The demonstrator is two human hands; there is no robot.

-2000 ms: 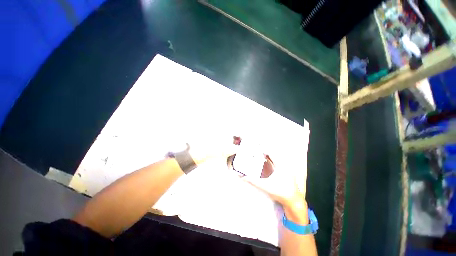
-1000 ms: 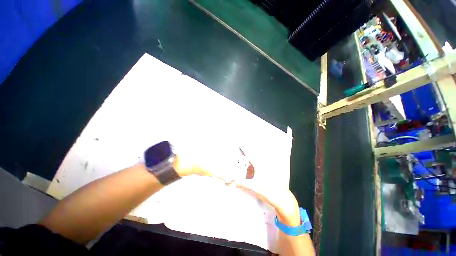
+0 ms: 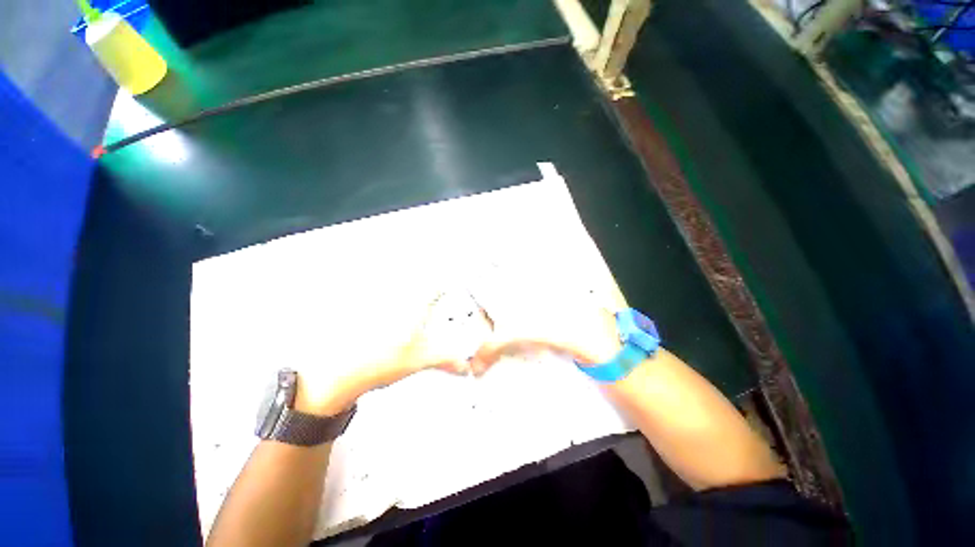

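Observation:
A pale unit [image 3: 458,315] with small dark holes on its face is between my two hands, above the white work sheet [image 3: 267,288]. It is overexposed and its outline blends into the sheet. My left hand [image 3: 390,358], with a dark watch on the wrist, holds it from the left. My right hand [image 3: 545,329], with a blue watch on the wrist, holds it from the right. The fingertips of both hands come close together at its near side. The fingers are washed out by glare.
A yellow squeeze bottle [image 3: 130,56] stands at the far left. A rusty rail [image 3: 700,230] runs along the right, with the dark green conveyor belt [image 3: 791,203] beyond it. A cream post [image 3: 618,43] rises at the back. A blue panel [image 3: 37,310] is at left.
The view has turned, so the sheet lies squarer and the yellow bottle shows. The black trays have left the picture. The unit's face with dark holes now shows between my hands.

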